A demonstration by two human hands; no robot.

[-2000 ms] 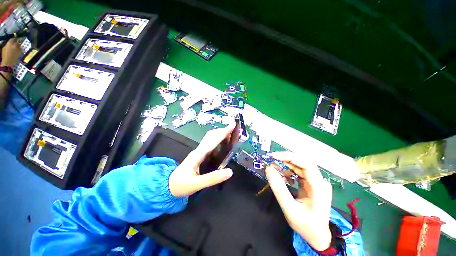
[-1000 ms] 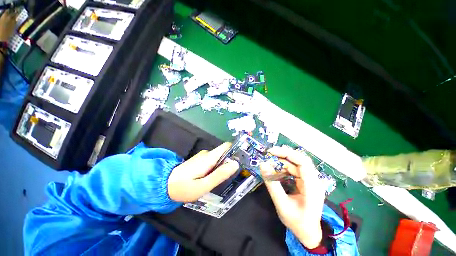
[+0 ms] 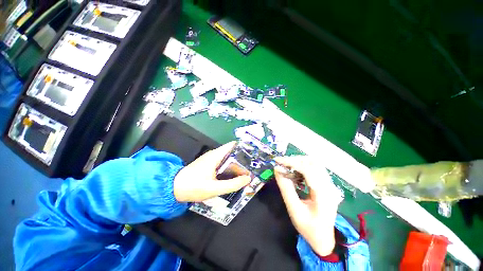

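My left hand (image 3: 212, 177) holds a phone mid-frame (image 3: 225, 210) by its upper part, low over the black foam tray (image 3: 180, 140). The frame is silver-white at the rim and dark inside. A mainboard (image 3: 253, 162), dark with a green spot, lies over the upper end of the frame, between the fingers of both hands. My right hand (image 3: 304, 190) pinches the board's right end between thumb and fingers. Whether the board is seated in the frame cannot be told. The far end of the frame is hidden by the board and my left fingers.
Loose boards (image 3: 193, 106) lie scattered behind the tray. Stacked trays (image 3: 106, 79) with phone frames stand at left. Two phones (image 3: 233, 35) (image 3: 369, 132) lie on the green belt. A yellow-taped post (image 3: 418, 181) slants in at right, above a red bin (image 3: 423, 252).
The frame, edge-on in my left hand at first, now lies flatter over the tray. The board has turned and shows a green spot. Both hands stay close together on it.
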